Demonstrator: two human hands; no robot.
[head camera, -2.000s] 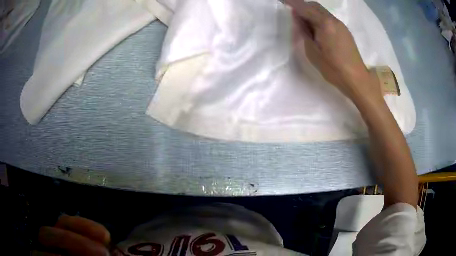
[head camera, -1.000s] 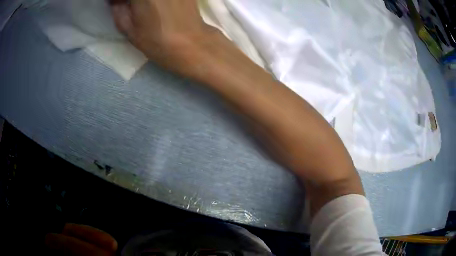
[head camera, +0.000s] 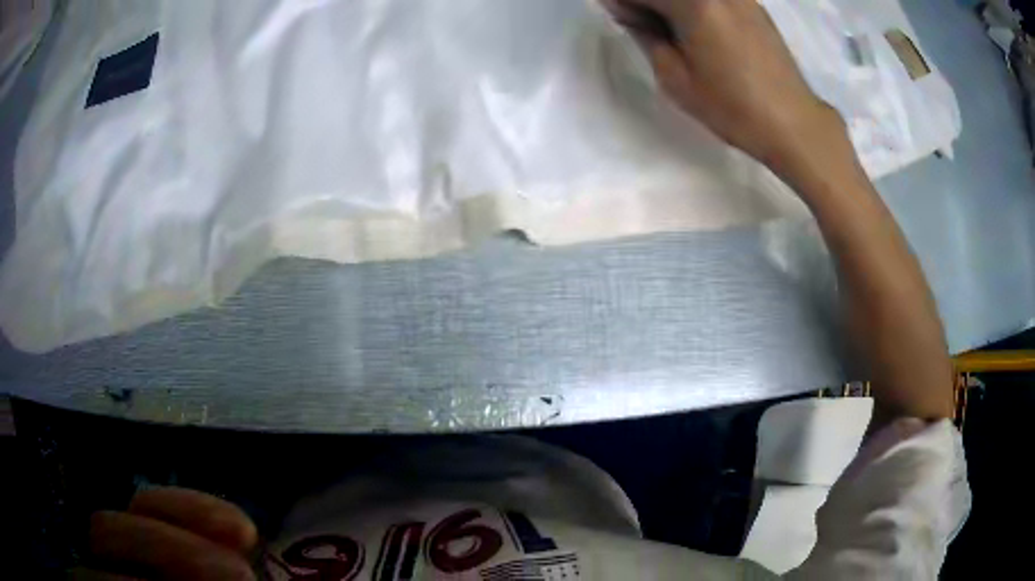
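Observation:
The off-white jacket (head camera: 375, 114) is spread over the table with its shiny lining up and a matte cream hem band (head camera: 363, 236) along its near edge. A dark navy label (head camera: 123, 70) lies at its upper left and a tan tag (head camera: 907, 53) at its upper right. My right hand (head camera: 715, 57) is on or just above the jacket at the top, right of centre. A dark patch shows by its fingers, too unclear to name. Blurred brown finger shapes at the bottom left look like my left hand (head camera: 176, 533), below the table edge and partly cut off; its grip is hidden.
The blue-grey tabletop (head camera: 545, 329) has a worn, taped front edge. A yellow wire rack (head camera: 999, 361) with white cloth (head camera: 811, 443) stands at lower right. Clutter lies at the far upper right. My printed shirt (head camera: 454, 550) shows at the bottom.
The jacket now spreads further left, lining up, with the navy label newly showing. My right hand was at the upper left a second ago and is now at the upper right of centre.

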